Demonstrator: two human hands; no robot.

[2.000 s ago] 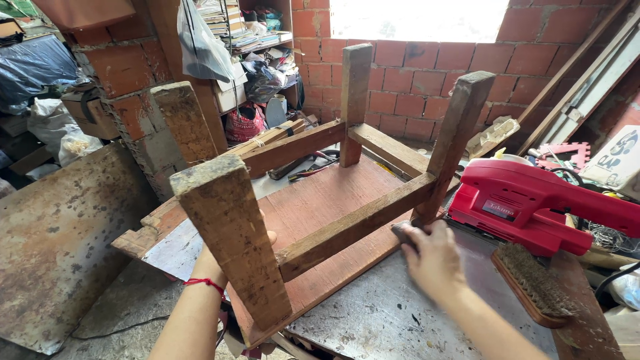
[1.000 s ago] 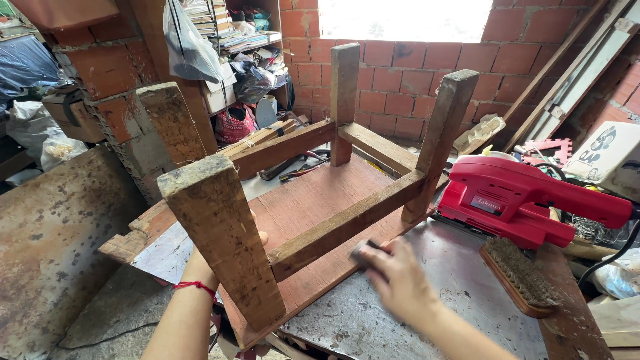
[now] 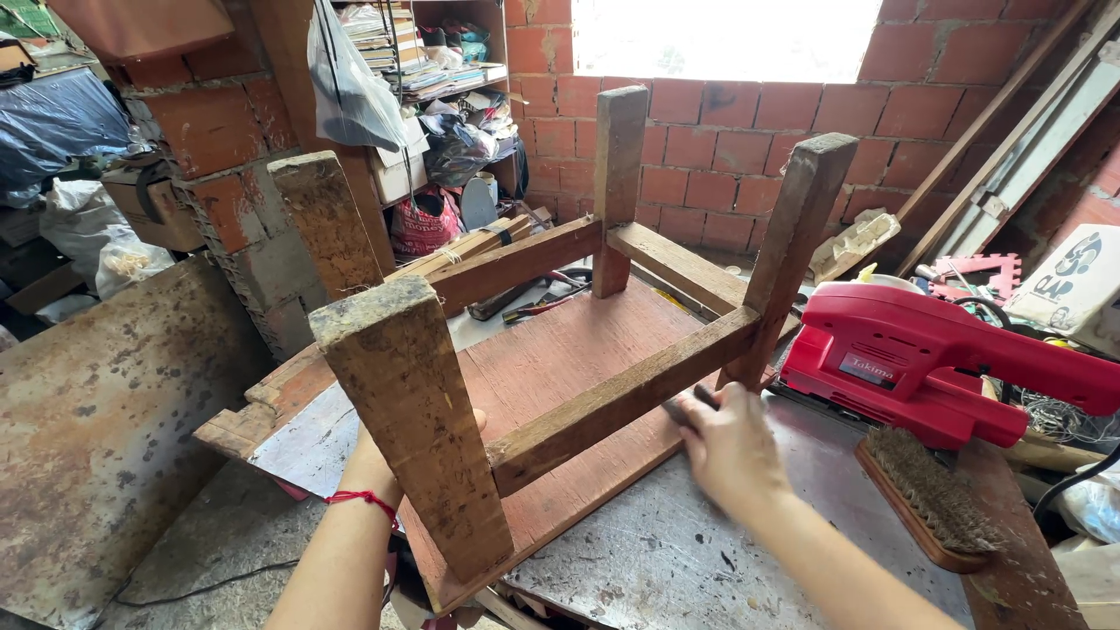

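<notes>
An upturned wooden stool [image 3: 626,376] lies with its board on a metal-topped bench, its legs pointing up and rails joining them. My right hand [image 3: 731,446], slightly blurred, grips a small dark piece [image 3: 691,405], perhaps sandpaper, against the board's near right edge, close to the foot of the right leg. My left hand [image 3: 479,420] is mostly hidden behind the nearest leg [image 3: 420,429]; only a fingertip shows past it, and a red cord circles that wrist. Whether its fingers are closed on the stool does not show.
A red Takima power sander [image 3: 901,350] and a wooden brush [image 3: 927,499], bristles up, lie to the right on the metal bench top [image 3: 630,560]. Hand tools [image 3: 547,306] lie behind the stool. A stained sheet [image 3: 122,437] leans at left, and a brick wall [image 3: 735,166] stands behind.
My right hand, with the small dark piece, was nearer the middle of the board's edge one second ago and is now farther along toward the right leg. The stool stays in place.
</notes>
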